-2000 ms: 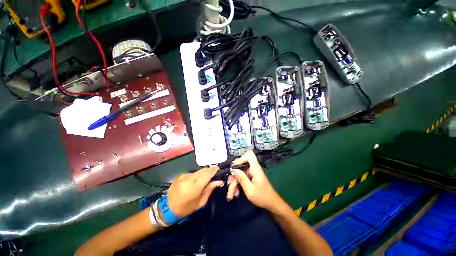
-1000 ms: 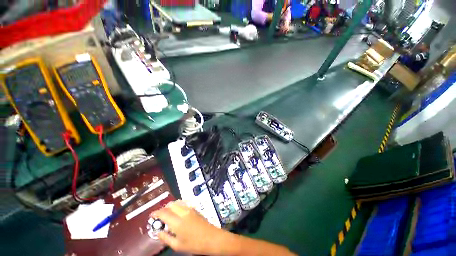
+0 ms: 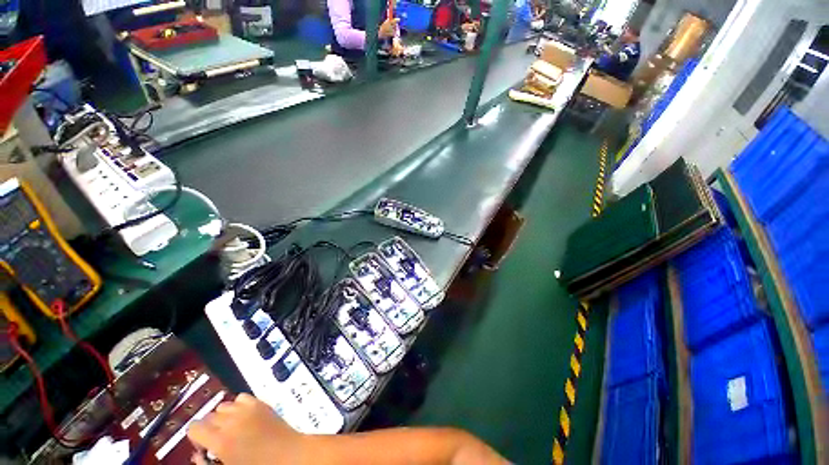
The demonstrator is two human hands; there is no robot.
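Note:
My right hand (image 3: 244, 434) reaches in from the bottom over the dark-red test panel (image 3: 150, 386), its fingers curled around the rotary knob, which is mostly hidden under them. My left hand is out of the picture. A blue pen and white paper slips (image 3: 104, 452) lie on the panel, cut off at the bottom. Beside it, a white power strip (image 3: 268, 377) holds several black plugs with tangled cords (image 3: 295, 295). Several open adapter units (image 3: 371, 336) lie side by side to its right. One separate open unit (image 3: 409, 218) lies farther back, with its cord trailing right.
Multimeters (image 3: 41, 254) with red leads stand at left, partly cut off. Another white power strip (image 3: 118, 182) lies on the green shelf. A green post (image 3: 486, 68) rises behind the bench. Green boards (image 3: 636, 232) and blue crates (image 3: 727, 345) are stacked at right. A person in pink sleeves is far back.
Both hands were together at the bench edge; then my right hand moved to the knob, and my left hand left the picture. The view has swung up and right.

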